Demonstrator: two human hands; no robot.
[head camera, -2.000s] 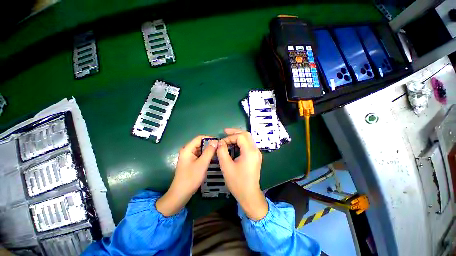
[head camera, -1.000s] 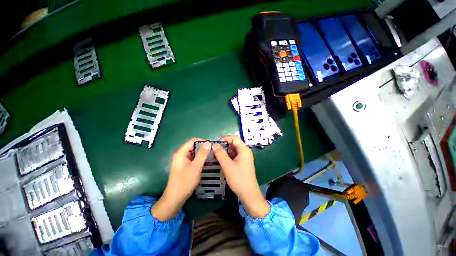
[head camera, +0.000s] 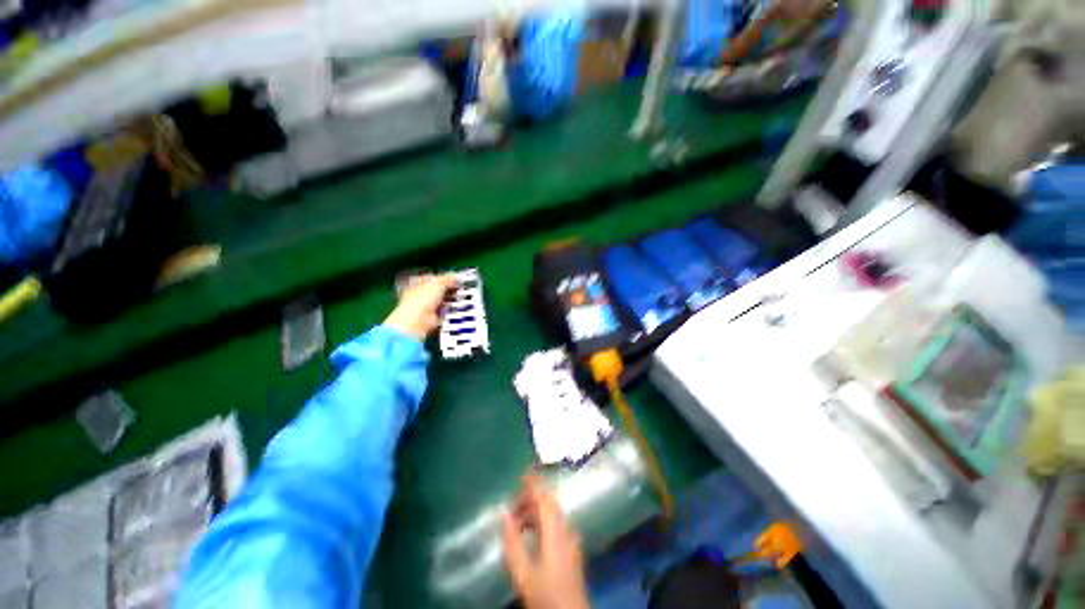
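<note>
The view is blurred. My left hand (head camera: 422, 305) is stretched forward over the green bench, its fingers at the upper left edge of a slotted metal plate (head camera: 464, 315). Whether the plate is lifted or lies on the bench cannot be told. My right hand (head camera: 544, 550) is low in the middle, fingers apart, with nothing visible in it. Fanned, overlapping slotted plates (head camera: 562, 410) lie on the bench above it. Two more plates lie on the left, one nearer (head camera: 303, 333) and one farther left (head camera: 105, 419). My left sleeve hides part of the bench.
A plate tray (head camera: 161, 523) is at lower left. A black pendant (head camera: 585, 303) with an orange cable (head camera: 643, 440) sits beside blue panels (head camera: 684, 268). The white machine platform (head camera: 773, 345) carries a pale green frame (head camera: 970, 387) at right. Blue-sleeved people show at the edges.
The view has tilted up. My hands have parted: the left has reached forward to a plate, the right has let go and stays low. The plate between them is gone from there.
</note>
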